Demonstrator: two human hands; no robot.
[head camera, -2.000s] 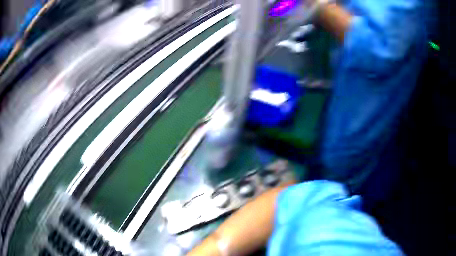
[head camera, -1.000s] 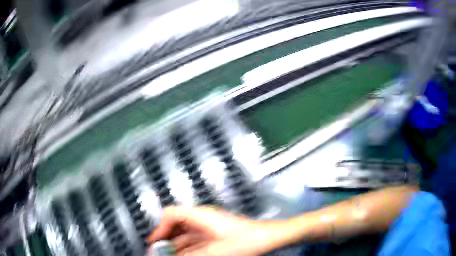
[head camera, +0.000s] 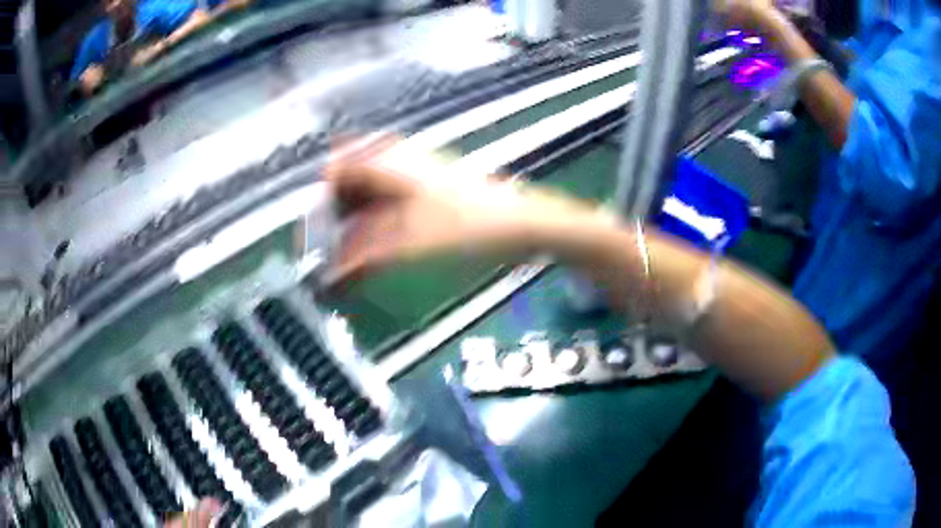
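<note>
My right hand (head camera: 377, 211) is blurred, reaching in from the right over the conveyor belt (head camera: 413, 294), beyond the tray's right corner; whether its curled fingers hold anything is unclear. Only fingertips of my left hand (head camera: 199, 515) show at the bottom edge, by a small dark item at the tray. The clear blister tray (head camera: 366, 454) at lower left holds several long columns of black parts. The grey metal carrier fixture (head camera: 583, 376) lies below my right forearm, four round seats visible. A slim bluish tool (head camera: 485, 438) lies between tray and fixture.
A crumpled white piece (head camera: 439, 497) is by the tray corner. An upright metal post (head camera: 660, 103) stands behind my right forearm, near a blue box (head camera: 712, 191). A worker in blue (head camera: 893, 134) is at right; another person's arms show at top left.
My right hand has risen from the tray to over the conveyor. My left fingertips have appeared at the bottom. The view has shifted, showing more of the bench and the neighbouring worker.
</note>
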